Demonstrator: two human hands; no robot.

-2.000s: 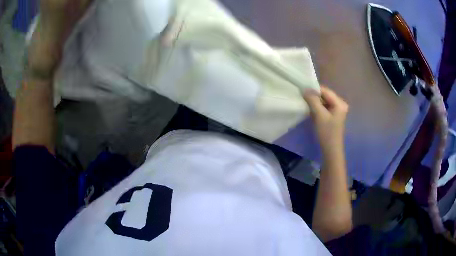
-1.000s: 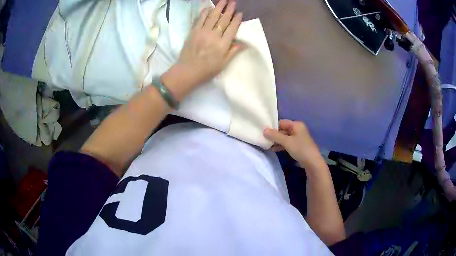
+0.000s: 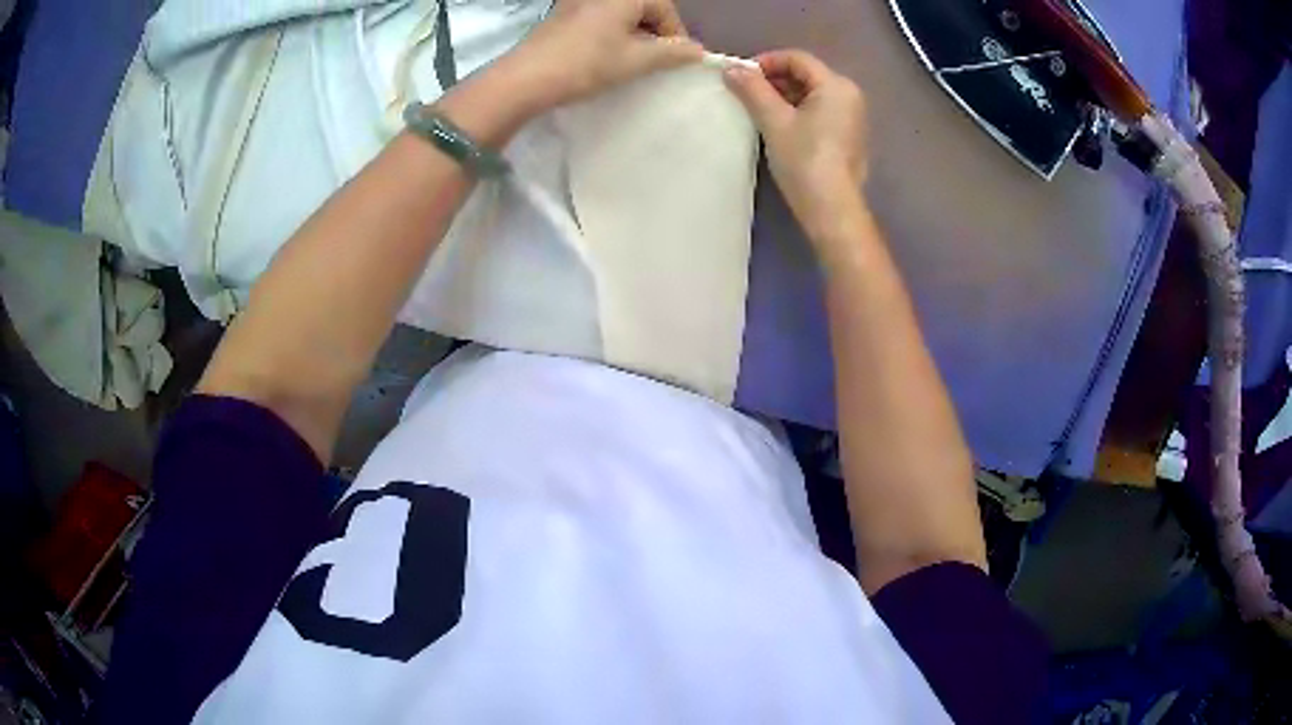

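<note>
The cream garment lies inside up across the left and middle of the table, with seams showing. Its smooth cream facing reaches toward my apron. My left hand pinches the garment's far edge near the top of the picture. My right hand pinches the same edge at its corner, just right of my left fingertips. The black steam iron with an orange-brown handle stands at the upper right, partly cut off, touched by neither hand.
The blue-violet table cover has a brownish area. A wrapped steam hose runs down the right side past a brown board. Pale cloth hangs at the left. A red object is at the lower left.
My left hand has lifted off the flat cloth to pinch the far edge. My right hand has moved from the near corner up to the far corner. The facing lies straighter.
</note>
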